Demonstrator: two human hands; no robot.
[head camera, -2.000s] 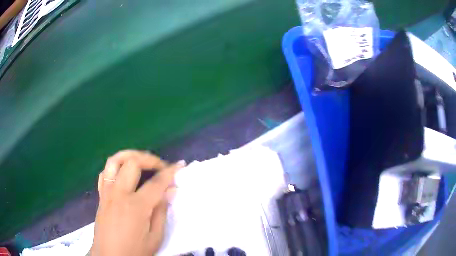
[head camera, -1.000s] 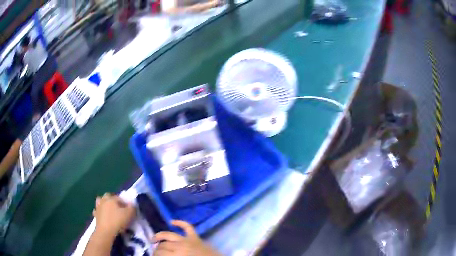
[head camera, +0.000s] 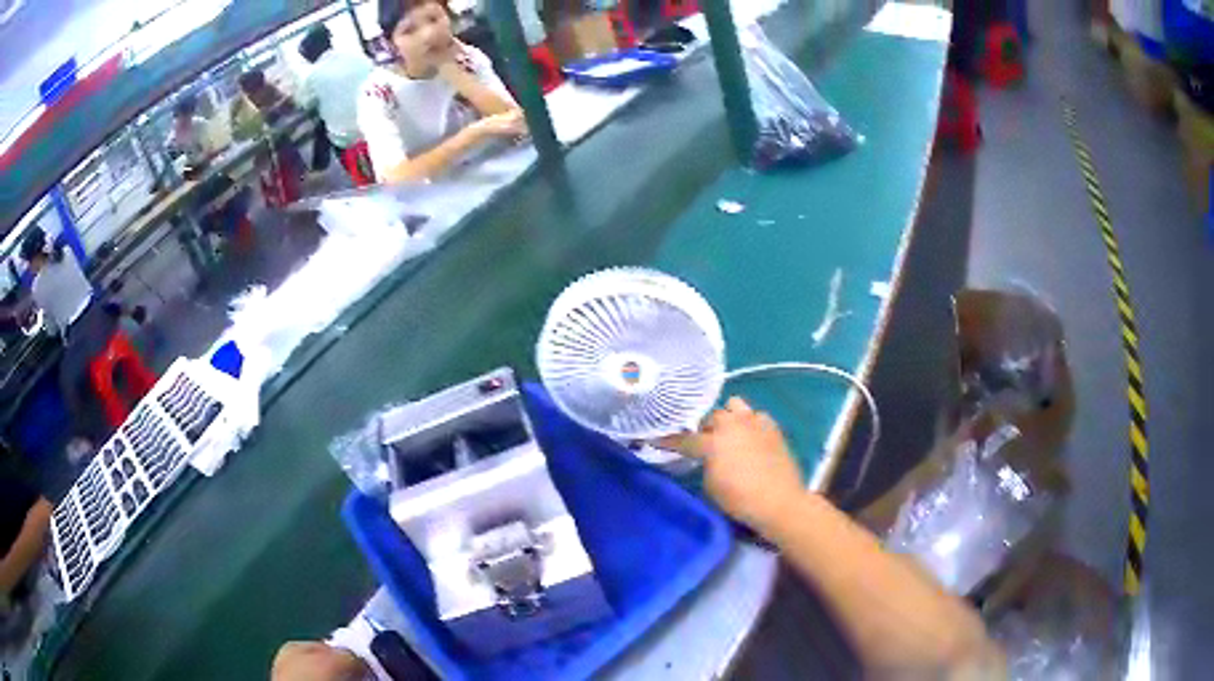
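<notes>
A white desk fan (head camera: 631, 351) with a round grille stands on the green bench behind the blue tray. My right hand (head camera: 750, 459) reaches to the base of the fan, fingertips at its lower right; whether it grips the base is hard to tell. A grey-white screw feeder (head camera: 499, 532) sits in the blue plastic tray (head camera: 666, 565). My left hand (head camera: 320, 663) is cut off by the bottom edge, at the left of the tray, beside a dark cylinder (head camera: 397, 656). Its fingers are hidden.
A white cable runs from the fan over the bench edge. A clear bag of dark parts (head camera: 792, 113) lies farther back. A white parts tray (head camera: 133, 466) lies across the belt. A person (head camera: 439, 100) sits across the belt. Boxes with clear bags (head camera: 965, 512) stand at right.
The view has swung up and right from the white mat. My right hand has moved from the tray's front edge to the fan's base. My left hand is now mostly out of the picture.
</notes>
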